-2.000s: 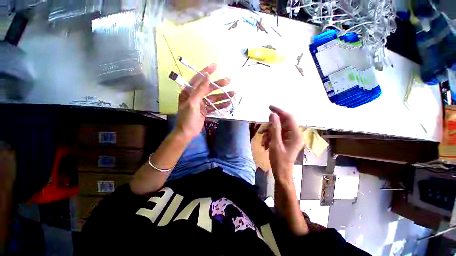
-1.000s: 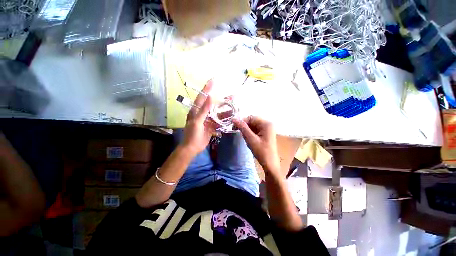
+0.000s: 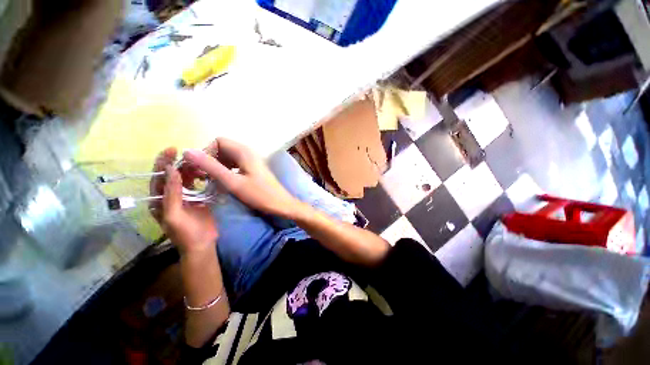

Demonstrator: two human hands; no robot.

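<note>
A coiled white cable (image 3: 194, 189) is held between my two hands over the lap at the table's edge. Its two plug ends stick out to the left, one with a dark wide tip. My left hand (image 3: 179, 207) is upright and grips the coil. My right hand (image 3: 246, 178) reaches across from the right with its fingers on the coil; its fingertips are partly hidden. A yellow sheet (image 3: 132, 128) lies on the table behind and left of the hands.
A yellow-handled tool (image 3: 208, 65) and thin dark strands lie on the white table (image 3: 306, 78). Blue-edged retail boxes (image 3: 331, 16) are at the top. Cardboard sheets (image 3: 354, 146) stand under the table. A red object (image 3: 570, 222) with a whitish bag (image 3: 563, 269) is on the right.
The view has turned right and tilted, bringing in the floor and red object. My right hand, apart from the cable two seconds ago, is on the coil. A brown shape now shows top left.
</note>
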